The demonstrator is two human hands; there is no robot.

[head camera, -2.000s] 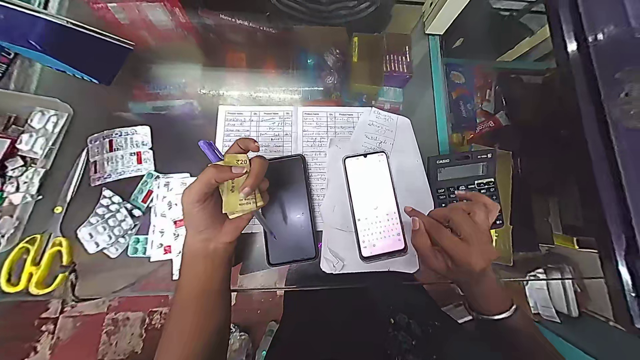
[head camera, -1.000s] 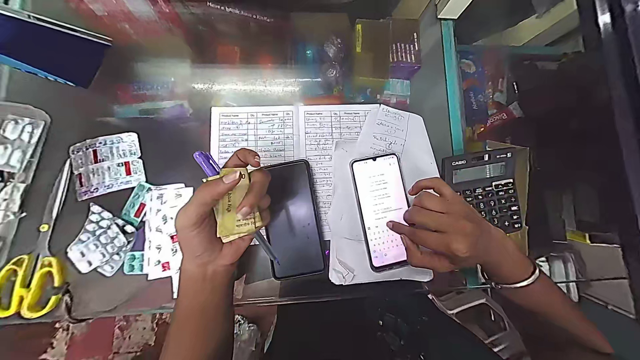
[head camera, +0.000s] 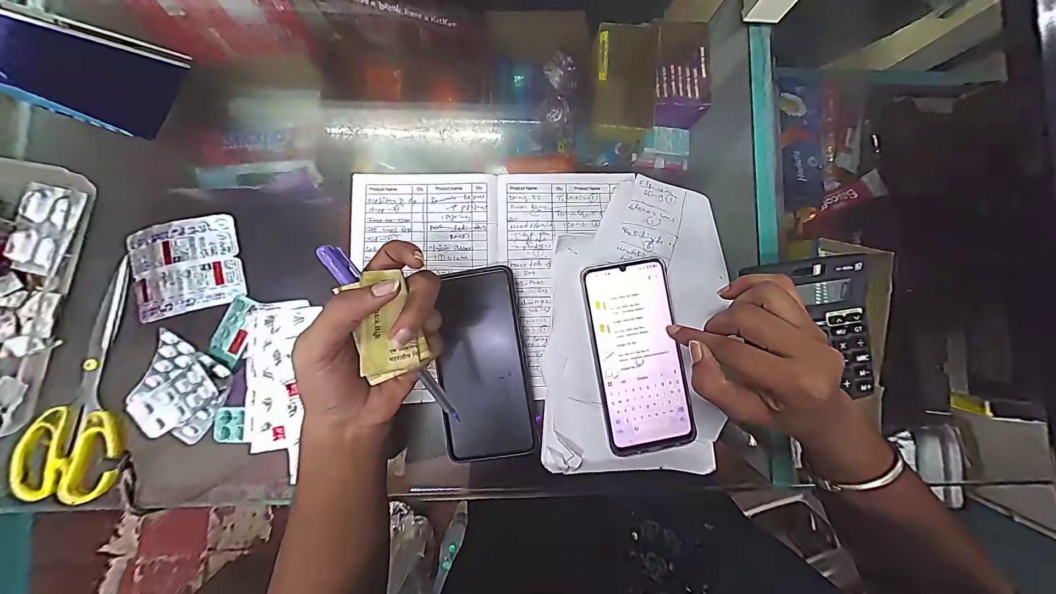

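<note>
My left hand (head camera: 363,338) holds a folded yellow banknote (head camera: 384,330) and a purple ballpoint pen (head camera: 337,262), whose tip points down over a dark-screened smartphone (head camera: 487,371). That phone lies partly on an open ruled notebook (head camera: 437,214) with handwriting. To its right, a lit smartphone (head camera: 635,338) showing a keyboard rests on loose white papers (head camera: 701,239). My right hand (head camera: 767,355) is at the lit phone's right edge, its index fingertip by the screen; it holds nothing, fingers bent and apart. A desk calculator (head camera: 841,305) is partly hidden behind it.
Yellow-handled scissors (head camera: 70,445) lie at the left, beside blister packs of tablets (head camera: 186,268) and a clear plastic tray (head camera: 62,289) of more packs. A dark blue box (head camera: 91,70) sits at the top left. Goods show beneath the glass counter (head camera: 330,198).
My right hand moves from beside the lit phone onto its screen, then back to its right edge. The phone's screen content has changed. My left hand keeps the banknote and pen.
</note>
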